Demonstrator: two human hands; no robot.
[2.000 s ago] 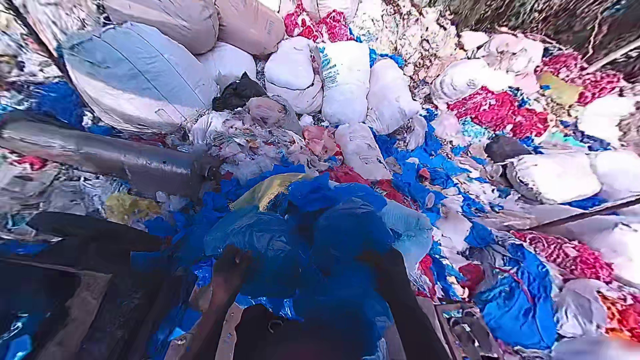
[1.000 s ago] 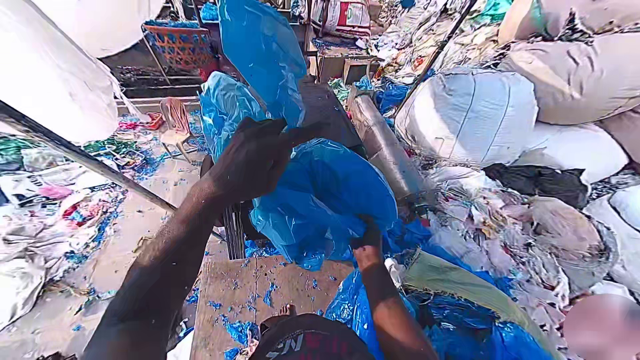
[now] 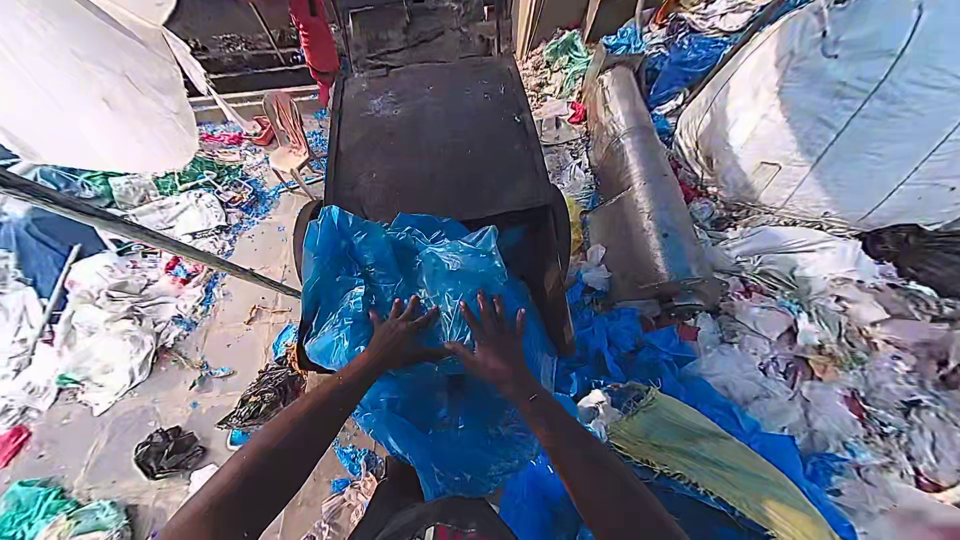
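Blue plastic film (image 3: 450, 420) lies spread over the near end of a dark metal machine or chute (image 3: 442, 135) and hangs down toward my body. My left hand (image 3: 405, 334) rests on the film with its fingers spread. Just to its right, my right hand (image 3: 491, 341) also lies on the film, fingers apart, palm down. The two thumbs nearly meet. Neither hand is closed on the film. Part of the machine's dark opening shows to the right of the film.
A wooden pole (image 3: 150, 236) slants in from the left. A plastic chair (image 3: 287, 142) stands at the upper left. A metal cylinder (image 3: 637, 180) lies right of the machine, beside a large white bale (image 3: 810, 112). A yellowish sack (image 3: 712, 457) and loose plastic scraps lie at the lower right.
My left hand, raised with blue film one second ago, is now down on the film. Both hands have opened flat on it, and the film now lies over the machine. The view has swung left.
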